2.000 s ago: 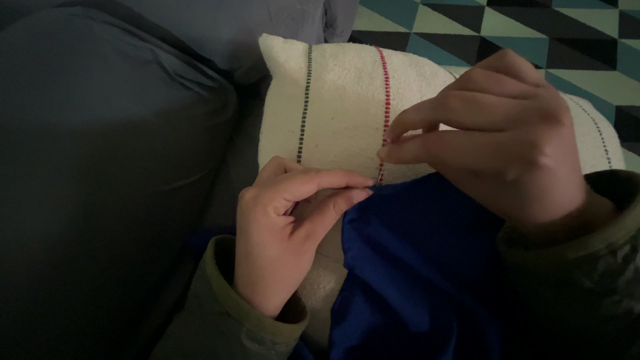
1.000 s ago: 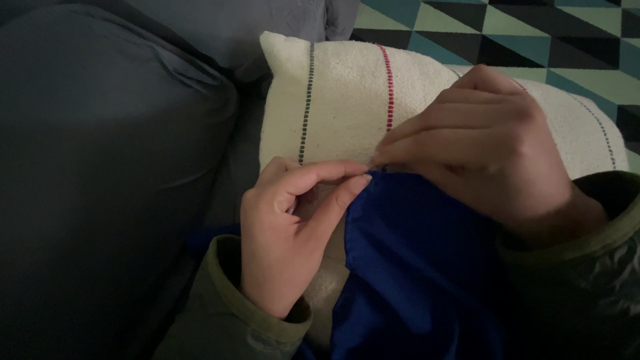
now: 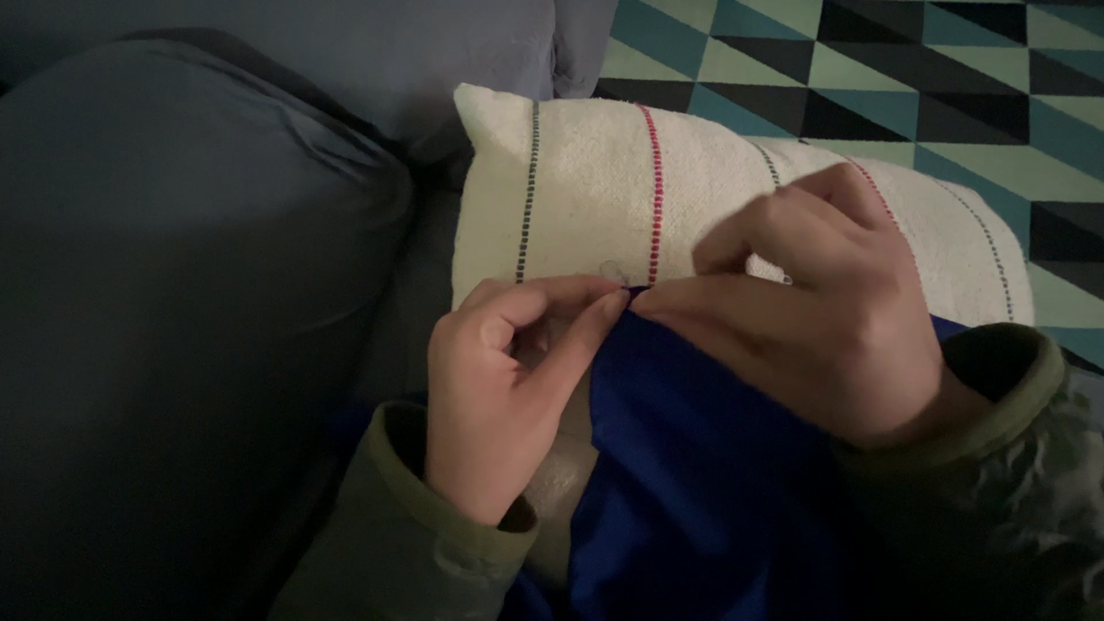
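A dark blue cloth (image 3: pixel 681 431) hangs down from my fingertips over my lap, its top edge against a cream woven cushion (image 3: pixel 586 190) with red and dark stitched stripes. My left hand (image 3: pixel 517 379) pinches the cloth's upper corner between thumb and index finger. My right hand (image 3: pixel 819 302) touches the same edge with its thumb tip, just right of the left fingertips; its index finger is raised and bent away from the thumb. A faint thin loop, perhaps thread, shows on the cushion above the left fingertips. Whether the right hand holds something small, I cannot tell.
A large dark grey cushion (image 3: pixel 190 241) fills the left side, with grey sofa upholstery (image 3: pixel 448 60) behind it. A rug (image 3: pixel 862 69) with teal, black and pale green triangles lies beyond the cream cushion at the upper right.
My right hand was above the cloth edge two seconds ago, then came down to the left fingertips; now its index finger is lifted off. The left hand keeps its pinch on the cloth.
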